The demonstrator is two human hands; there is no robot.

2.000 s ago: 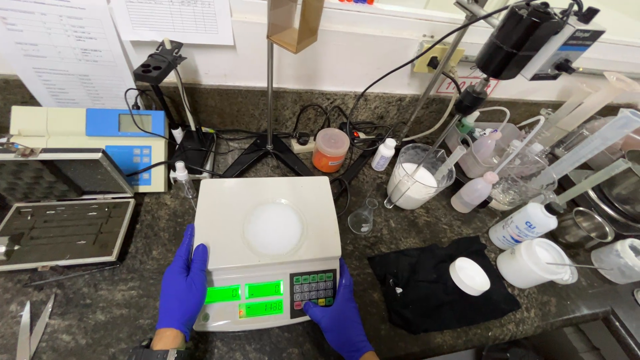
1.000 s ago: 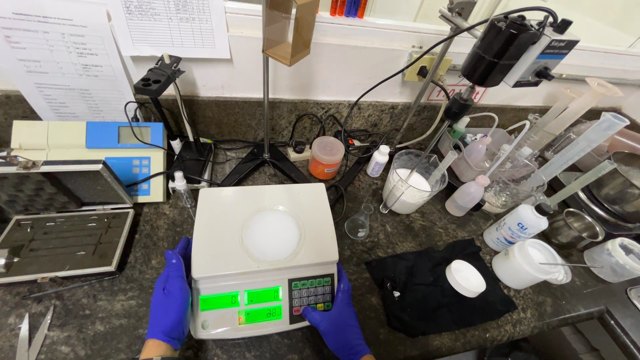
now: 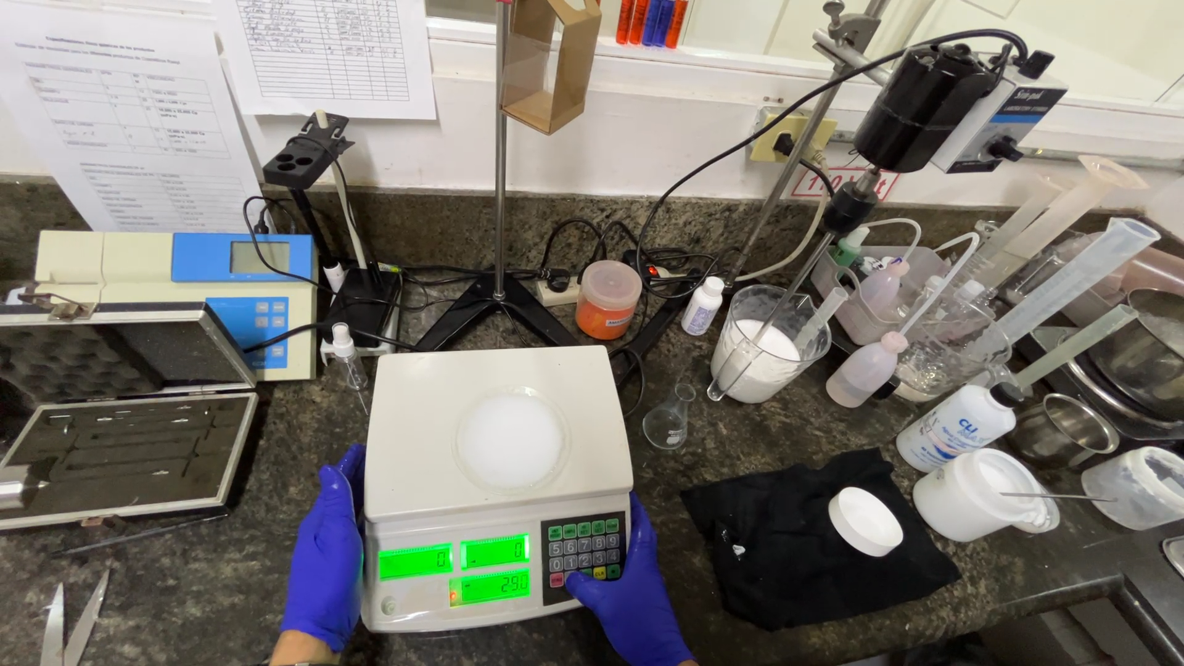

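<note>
A white digital bench scale [image 3: 495, 370] with lit green displays stands before me. On its platform rests a round clear dish of white material [image 3: 511, 438]. My left hand [image 3: 324, 555], in a blue glove, lies against the scale's left side. My right hand [image 3: 634, 592], gloved alike, is at the right side, its thumb on the lower edge of the keypad [image 3: 583, 551]. The left fingers are partly hidden behind the scale's side, the right fingers partly too. Neither hand lifts anything.
A black cloth [image 3: 795, 555] with a white lid [image 3: 865, 521] lies at right. Behind stand an Erlenmeyer flask [image 3: 668, 421], a beaker of white material [image 3: 758, 356] under an overhead stirrer [image 3: 925, 106], and an orange jar [image 3: 609, 301]. Scissors [image 3: 76, 620] and an open instrument case [image 3: 129, 453] are at left.
The reading on the lower display has changed. Both hands stay at the scale's sides, with the right thumb at the keypad.
</note>
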